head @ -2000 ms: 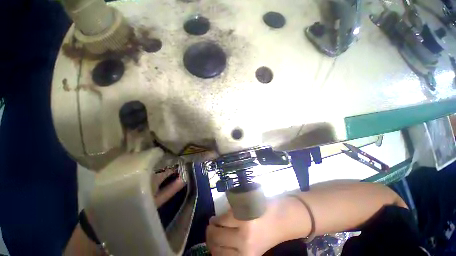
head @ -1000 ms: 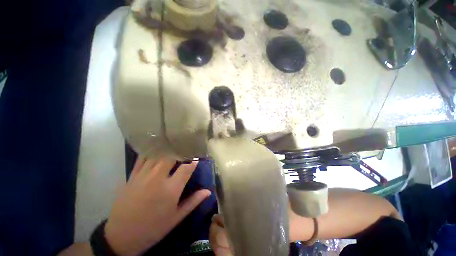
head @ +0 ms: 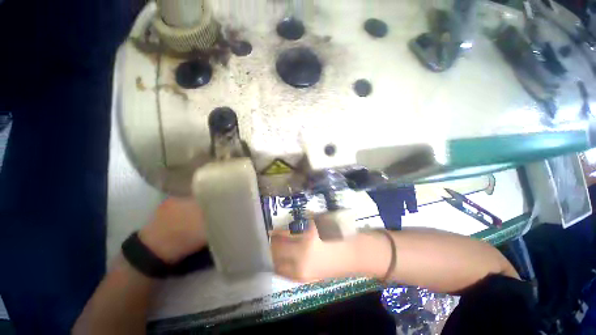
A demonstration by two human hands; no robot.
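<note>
The cream sewing machine head (head: 261,98) fills the upper middle, with black round plugs and oily stains. Its cream thread take-up guard (head: 232,222) hangs down in front, beside a yellow warning triangle. My left hand (head: 180,226), with a black wristband, is left of the guard; its fingers are hidden behind it. My right hand (head: 297,255) is right of the guard, blurred, below the tension assembly (head: 298,212). Dark navy fabric (head: 193,262) shows by my left wrist. The needle area is hidden, and what my fingers hold cannot be seen.
Dark red snips (head: 474,208) lie right on the table, near a pale flat strip (head: 451,191) and a small navy scrap (head: 394,206). A clear box (head: 567,190) is at the right end. The table's green edge (head: 327,289) runs along the front. Dark cloth (head: 59,163) hangs left.
The view has shifted, so the machine head sits further left than one second ago. My left hand, then spread on the fabric, is now partly behind the guard. Less navy fabric shows near the front edge.
</note>
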